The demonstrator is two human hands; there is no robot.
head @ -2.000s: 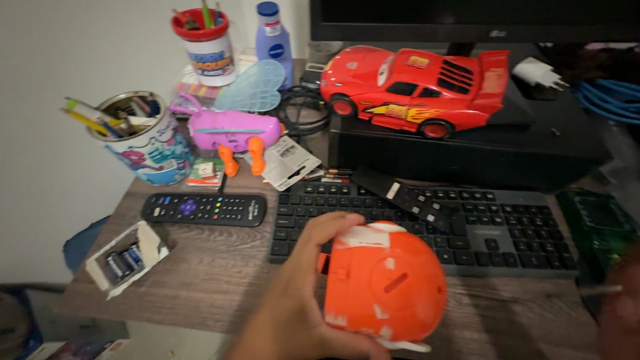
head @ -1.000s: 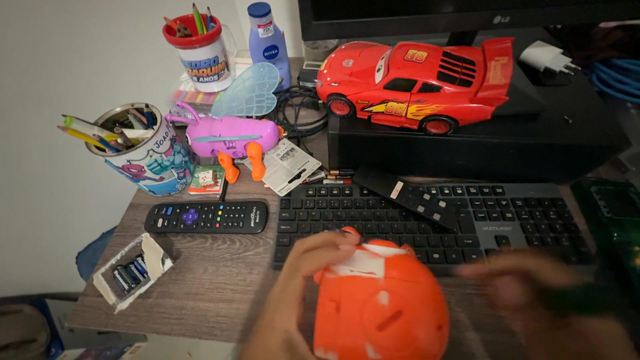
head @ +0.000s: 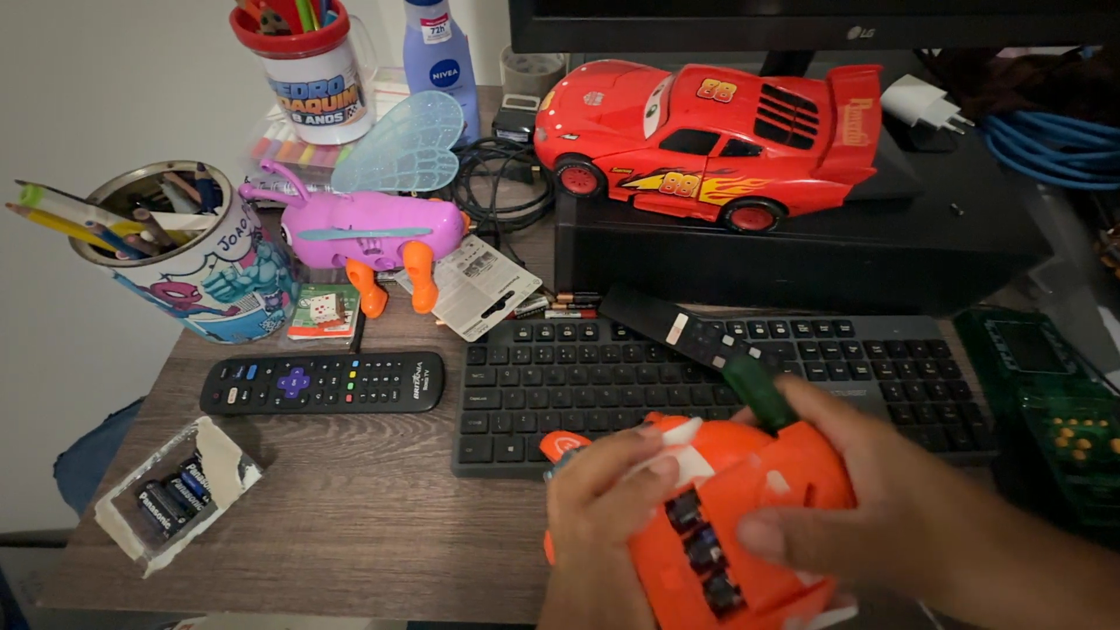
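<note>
An orange plastic toy (head: pixel 700 490) with white parts is held between both hands over the front of the black keyboard (head: pixel 560 394). Its opened compartment shows several dark cells (head: pixel 703 549) in a row. My left hand (head: pixel 604 525) grips the toy's left side, fingers over a white part. On the right side lies my right hand (head: pixel 831 499), its thumb beside the compartment. A blurred dark green object (head: pixel 757 394) sticks out by the right fingers; whether they hold it I cannot tell.
Panasonic batteries (head: pixel 175 499) lie in a small torn box. Left of the keyboard is a remote control (head: pixel 322 383); a second remote (head: pixel 682 328) rests across the keys. Behind stand a purple insect toy (head: pixel 381 223), a pencil tin (head: pixel 197 262) and a red toy car (head: pixel 700 144) on a black box.
My right hand has come in from the right onto the orange toy. The compartment with dark cells now shows, where the earlier frames show an orange surface.
</note>
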